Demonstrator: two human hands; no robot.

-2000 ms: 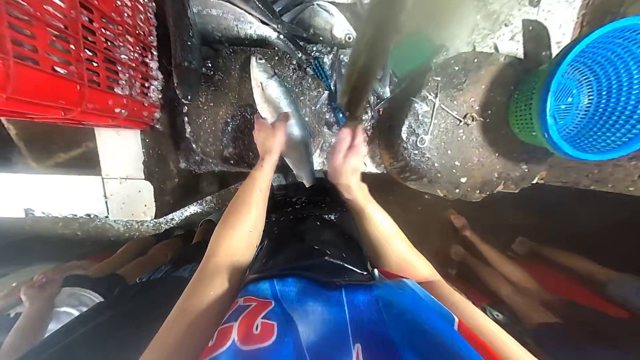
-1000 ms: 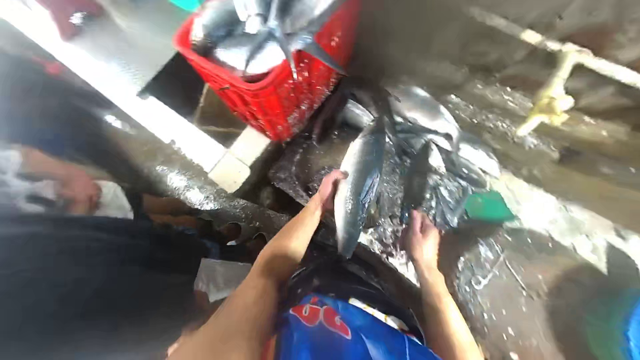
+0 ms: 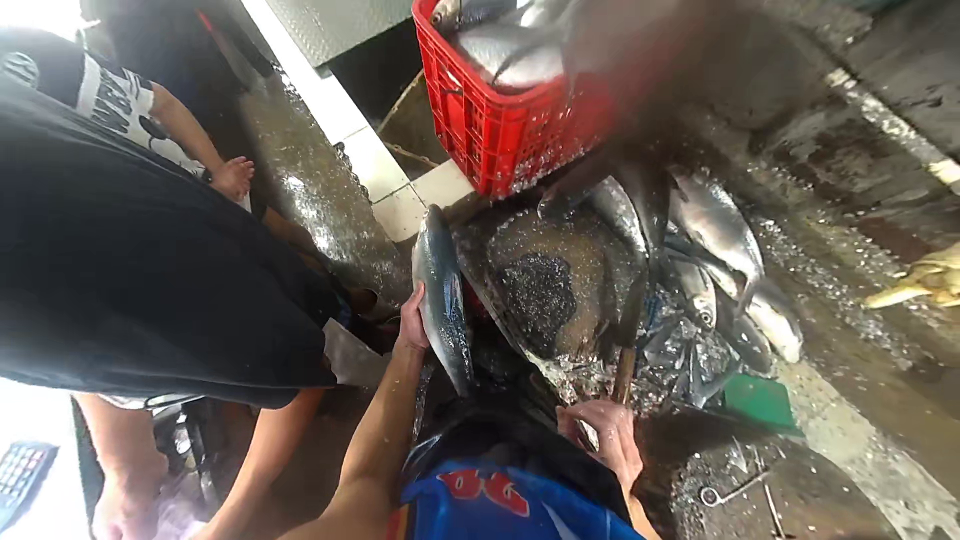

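My left hand (image 3: 414, 319) is closed around a silver-grey whole fish (image 3: 442, 300), held lengthwise beside a wet, scale-covered wooden block (image 3: 555, 277). My right hand (image 3: 604, 435) is low at centre right, fingers curled, at the lower end of a wooden handle (image 3: 624, 375). Whether it grips that handle is not plain. The handle joins a dark, blurred shape above it. Several whole fish (image 3: 712, 225) lie in a pile to the right of the block, with clear plastic and a green piece (image 3: 759, 401) below them.
A red plastic crate (image 3: 491, 127) of fish stands beyond the block. A person in a dark shirt (image 3: 150, 255) is close on my left; another person's hand (image 3: 234, 178) shows behind. Metal tools (image 3: 739, 487) lie on a round surface at lower right. White tiles (image 3: 375, 161) edge the wet floor.
The view has swung left, bringing the people there into sight. The fish in my left hand has moved left, away from the pile.
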